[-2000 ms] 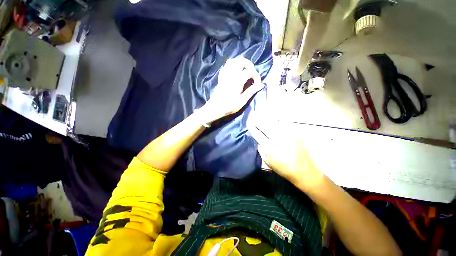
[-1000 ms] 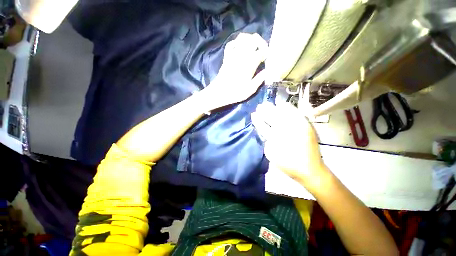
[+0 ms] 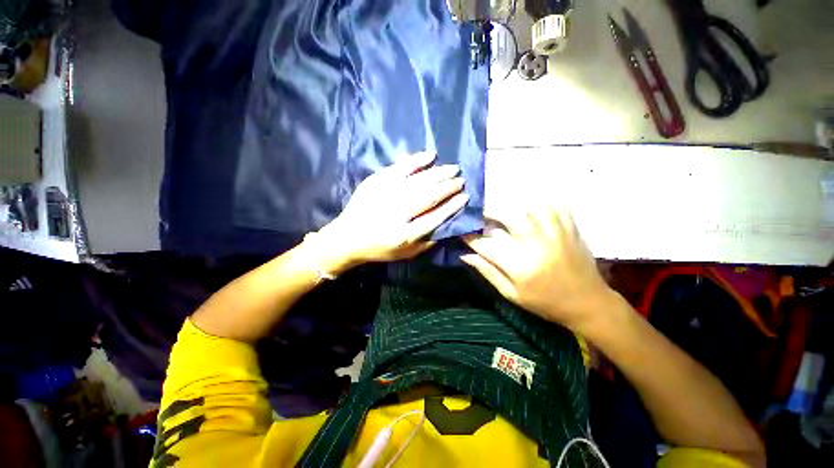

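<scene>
The shiny navy-blue lining point(image 3: 384, 101) lies spread over the table, with the matte dark shell fabric point(image 3: 197, 137) at its left. Its right edge runs straight up to the presser foot point(image 3: 477, 46) at the top. My left hand point(image 3: 398, 210) lies flat on the lining near the table's front edge, fingers spread. My right hand point(image 3: 539, 260) is at the lining's lower right corner, thumb and forefinger pinching the fabric edge. The fabric hangs a little over the front edge there.
Red-handled thread snips point(image 3: 660, 96) and black shears point(image 3: 722, 69) lie on the machine bed at the upper right. The white table front point(image 3: 668, 201) runs right. Another machine table point(image 3: 55, 174) stands at the left. A red-orange bag point(image 3: 750, 292) is below the table at right.
Both hands have moved down from beside the machine head to the table's front edge. The lining lies flatter and straighter. The view has shifted, and the large machine head no longer covers the upper right.
</scene>
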